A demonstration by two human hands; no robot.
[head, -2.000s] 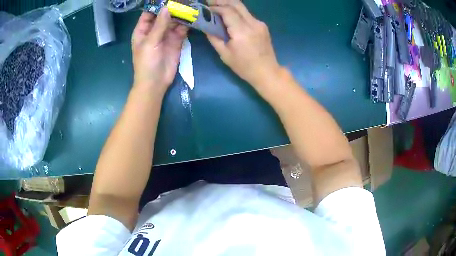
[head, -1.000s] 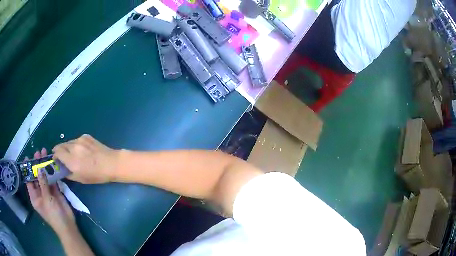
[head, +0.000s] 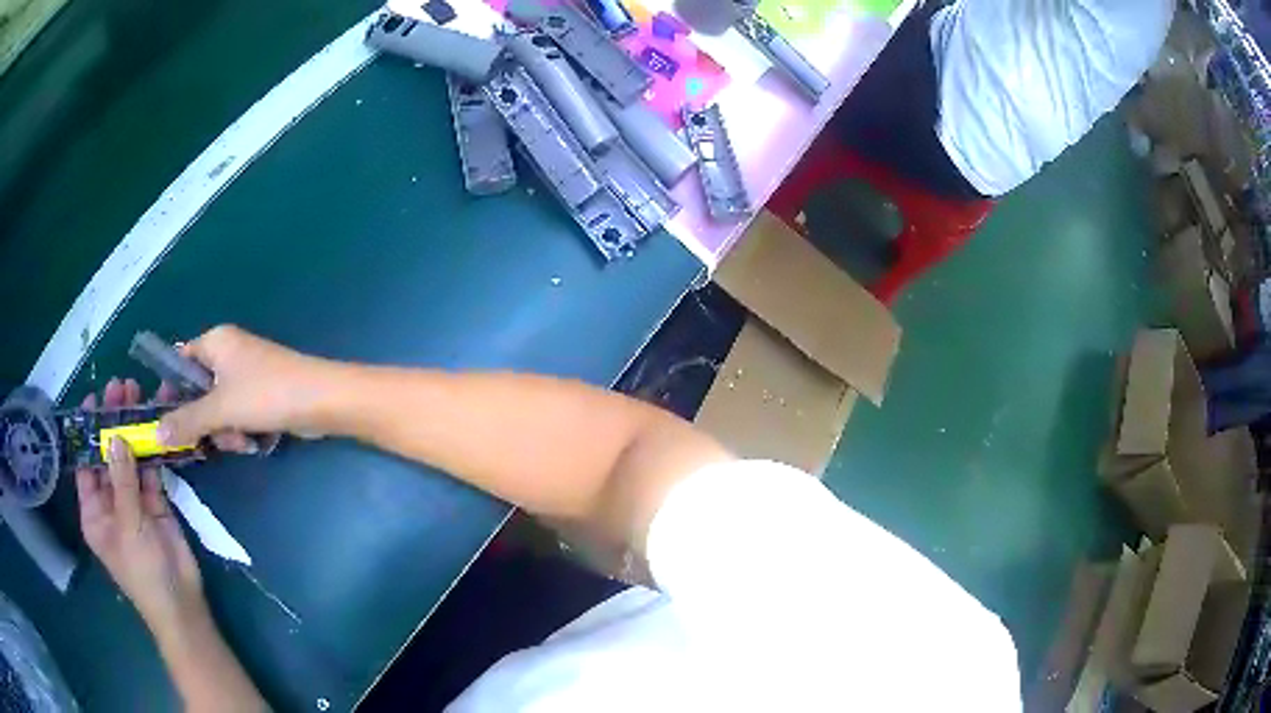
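The fan unit lies at the far left with its round grey fan head [head: 28,449] at the picture's edge. Its handle is open and shows a yellow battery [head: 135,442] and small dark parts beside it. My left hand [head: 135,536] holds the handle from below, with a finger on the battery. My right hand [head: 248,397] holds a grey handle cover [head: 170,361], tilted up off the handle, and its fingers also touch the handle's end. The cover's far part is hidden by my right hand.
Grey handle shells [head: 551,146] lie piled on a printed sheet [head: 683,70] at the upper right. A white pointed strip [head: 206,518] and another grey strip [head: 39,546] lie near my left hand. Beyond the bench edge are an open carton [head: 774,397], a red stool [head: 927,230] and a person's sleeve [head: 1038,91].
The view swung right after the oldest frame. Since one second ago, my right hand has moved the grey cover off the handle and tilted it up, so more of the yellow battery shows.
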